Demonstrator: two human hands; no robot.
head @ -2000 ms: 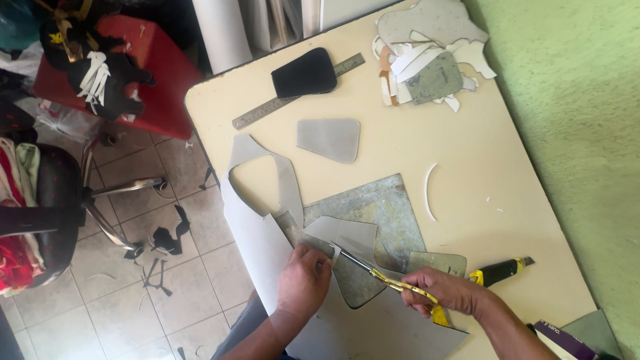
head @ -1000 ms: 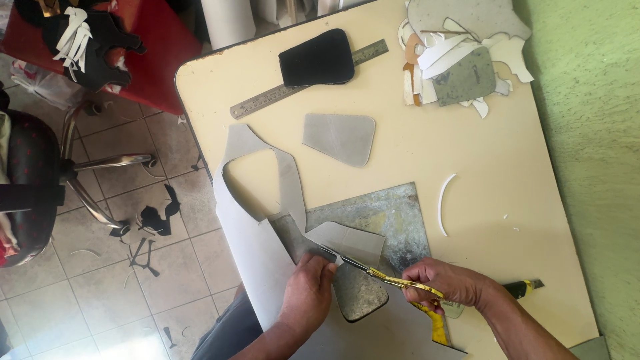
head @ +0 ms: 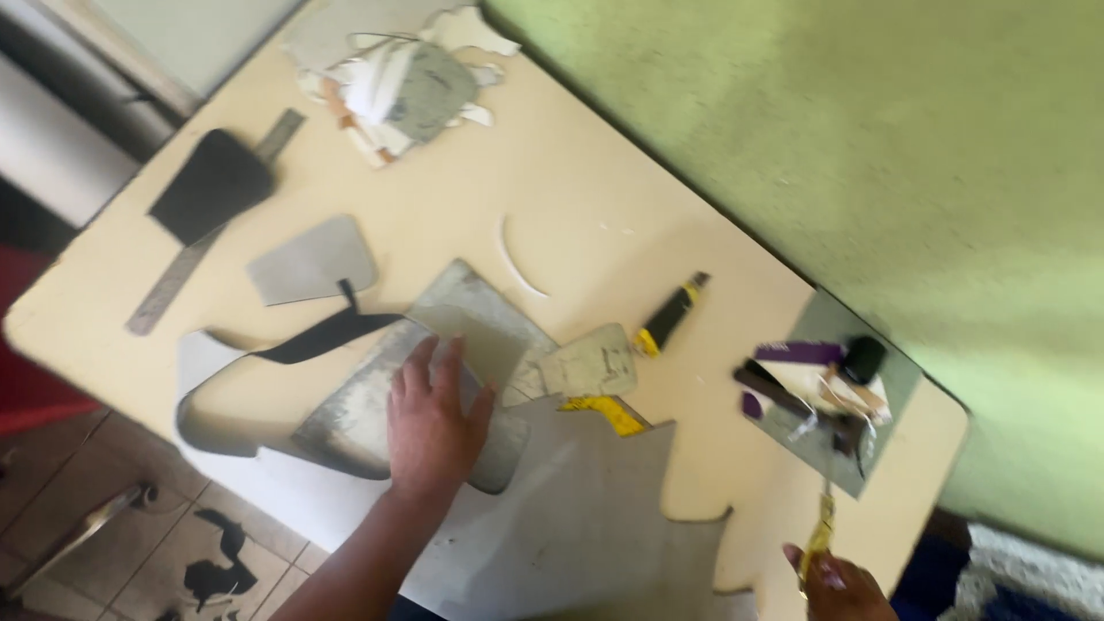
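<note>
My left hand (head: 435,418) rests with spread fingers on grey sheet material and a scuffed grey plate (head: 345,418) near the middle of the table. Below it lies a large grey sheet (head: 569,500) with cut edges, one strip of it curled to show a dark underside. At the lower right my right hand (head: 837,582) holds yellow-handled scissors (head: 819,530), their blades pointing toward a small pile of items. A marked template (head: 591,362) and a yellow piece (head: 608,414) lie right of my left hand. The view is blurred.
A utility knife (head: 673,315) lies near the wall side. At the upper left are a black piece (head: 211,185) on a metal ruler (head: 177,289) and a grey cut piece (head: 315,259). Scraps (head: 414,95) are heaped at the top. The green wall (head: 819,155) borders the table (head: 586,198).
My right hand has moved the scissors away from the grey sheet to the table's right side. My left hand has opened and lies flat on the material. The view has turned and shifted right.
</note>
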